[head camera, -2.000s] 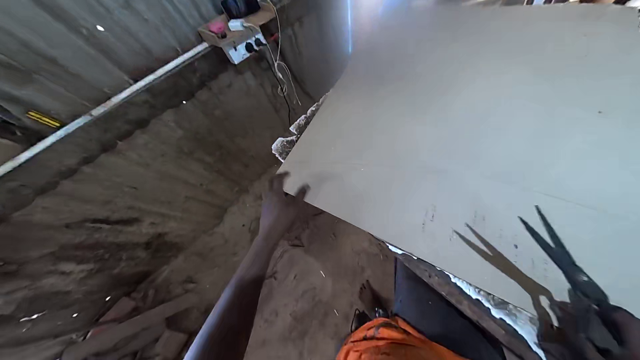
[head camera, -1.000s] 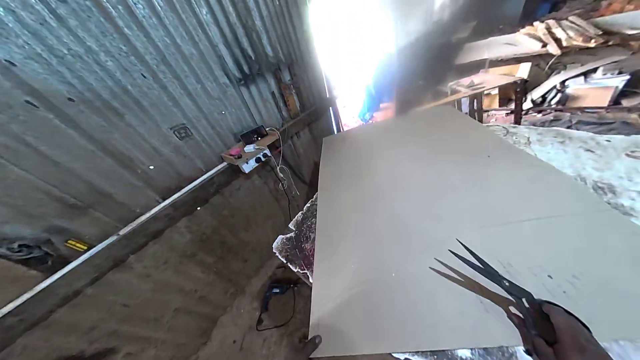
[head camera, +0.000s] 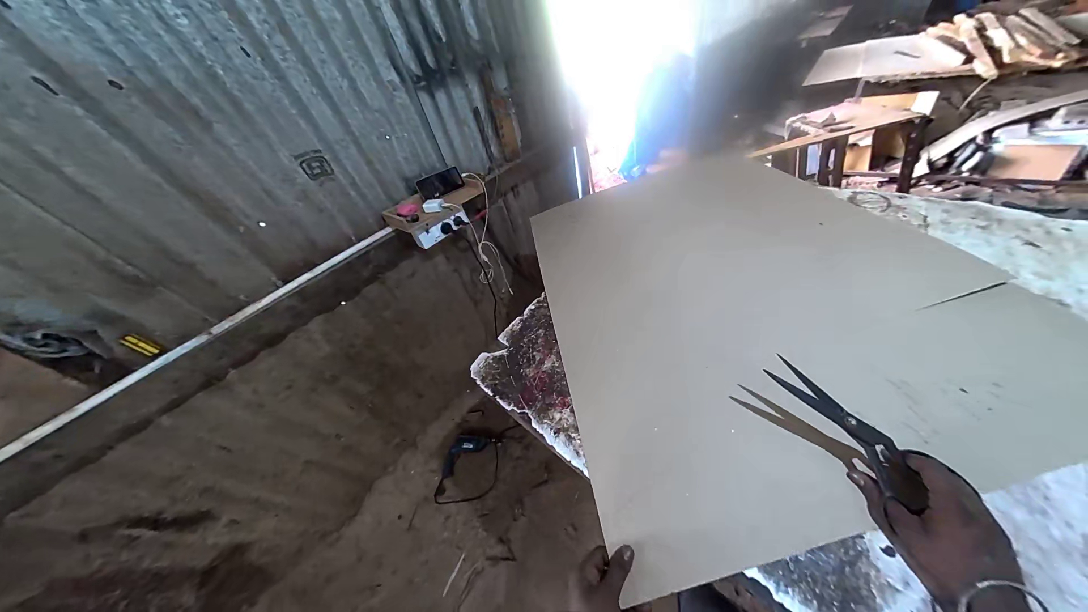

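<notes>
A large grey-beige sheet of board (head camera: 722, 323) lies over a rough-edged, stained tabletop (head camera: 540, 374), which shows past its left and lower sides. At the sheet's near left corner my left hand (head camera: 605, 574) grips the edge, thumb on top and fingers partly hidden below. My right hand (head camera: 952, 523) holds a pair of dark metal scissors (head camera: 850, 421) by the handles above the sheet. Their blades are slightly apart and point up and left, with a shadow beside them. A dark slit or line (head camera: 965, 295) runs in from the sheet's right edge.
A corded power drill (head camera: 466, 446) lies on the dirt floor at left. A socket box (head camera: 442, 229) with cables and a phone (head camera: 439, 183) is on the corrugated metal wall. Wood scraps (head camera: 1011, 38) and a small wooden table (head camera: 858, 119) stand behind at right. Bright light fills the doorway.
The sheet has turned and its corner now sits lower in view, with my left hand still at its edge. The scissors stay in my right hand. The view has swung up toward the doorway.
</notes>
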